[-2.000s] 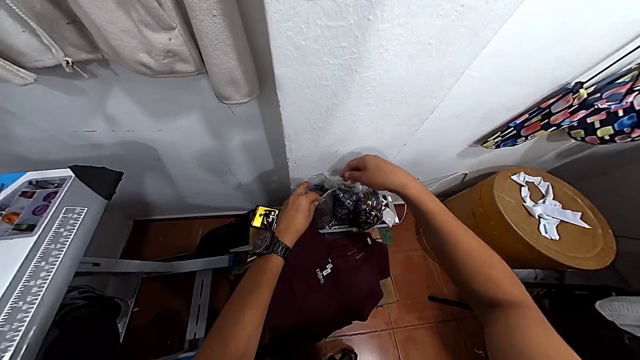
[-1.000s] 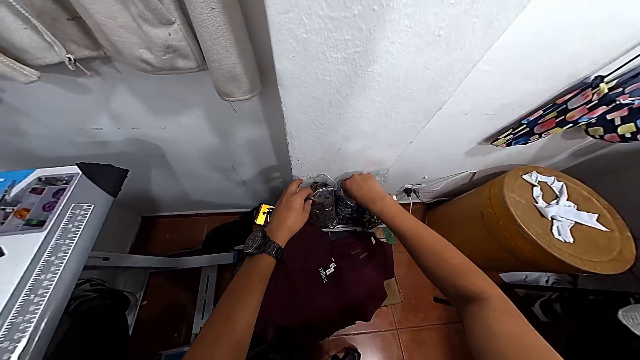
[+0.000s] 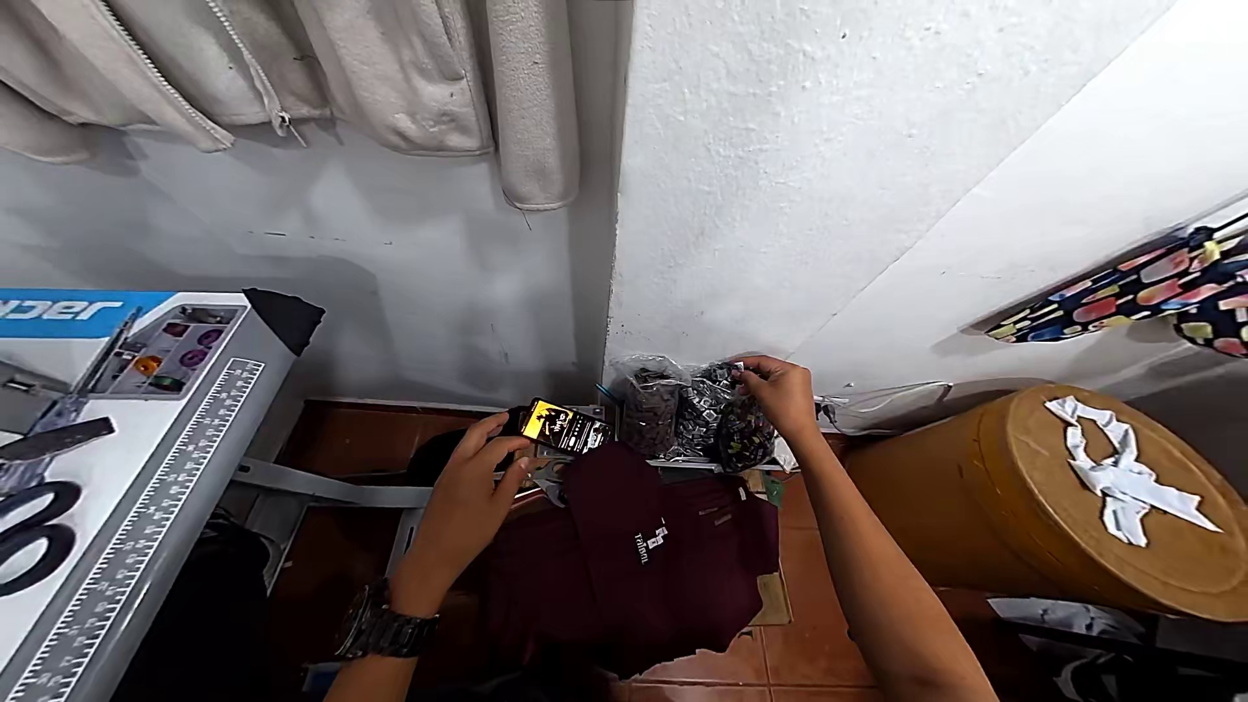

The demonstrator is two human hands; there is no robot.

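My left hand (image 3: 480,483), fingers apart, is beside a smartphone (image 3: 567,426) with a lit screen; whether it touches the phone is unclear. At the wall's foot stand clear plastic bags of small dark items: a brownish one (image 3: 649,409), a black-and-silver one (image 3: 698,414) and a dark multicoloured one (image 3: 746,436). My right hand (image 3: 780,390) has thumb and forefinger at the top of the bags, by a small white piece; what they pinch cannot be told. Dark maroon garments (image 3: 673,546) with light lettering lie in front of the bags.
At left is a white sewing-machine table with a printed ruler edge (image 3: 146,507), bearing scissors (image 3: 44,531) and a bobbin tray (image 3: 175,353). A brown drum (image 3: 936,497) with white cloth strips stands right. Beige fleece garments (image 3: 390,78) hang above; patterned fabric (image 3: 1121,292) hangs right.
My left hand has moved from the bags leftward to the phone. My right hand remains over the bags, which are less covered by the hands now.
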